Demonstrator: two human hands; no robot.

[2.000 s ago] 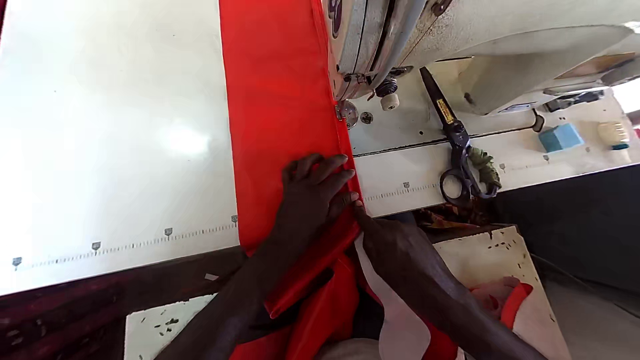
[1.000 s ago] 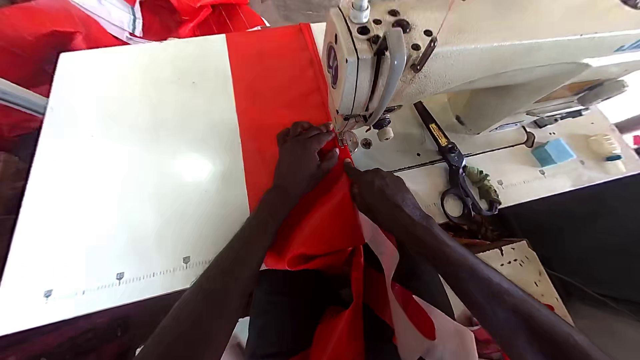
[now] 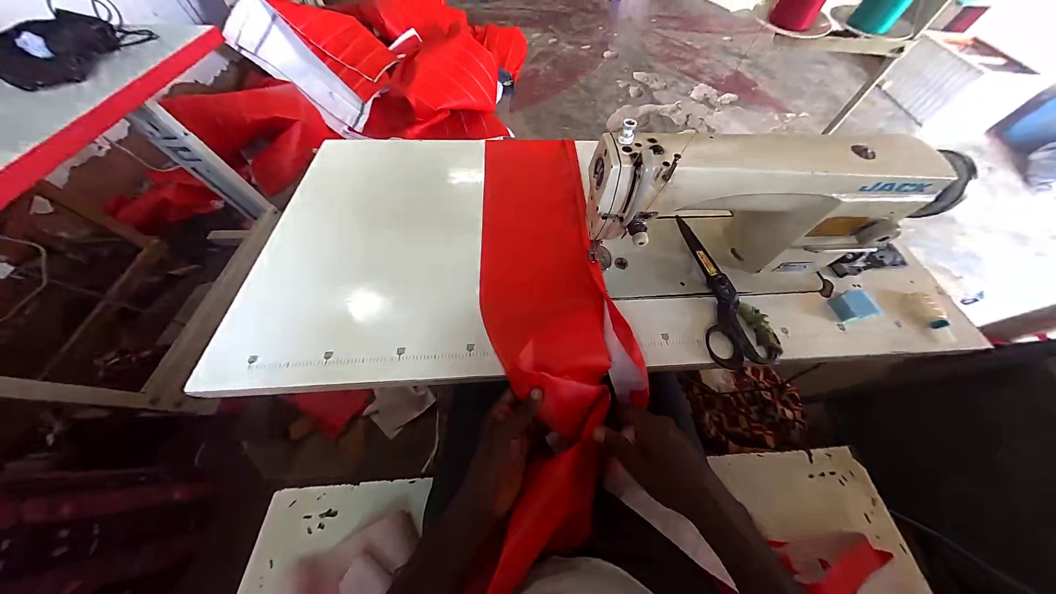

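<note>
A long strip of red fabric [image 3: 536, 247] lies over the left part of the sewing table, its right edge under the needle area of a Jack sewing machine [image 3: 792, 173]. It hangs over the front edge into my lap. My left hand [image 3: 507, 437] pinches the strip's left side just below the table edge. Opposite it, my right hand [image 3: 648, 445] grips the strip's right side, where a white strip of fabric [image 3: 627, 363] runs alongside. Black-handled scissors [image 3: 722, 297] lie right of the needle, beside a bundle of green material [image 3: 757, 326].
A blue block [image 3: 854, 305] and a thread spool [image 3: 928, 309] sit at the table's right. Red fabric [image 3: 445, 74] is heaped behind the table. Another table [image 3: 99, 107] stands at the left. Cones of thread [image 3: 879, 15] are at the upper right.
Both hands have moved from beside the needle back toward my body, below the table's front edge. The view has tilted up and widened, showing the whole machine.
</note>
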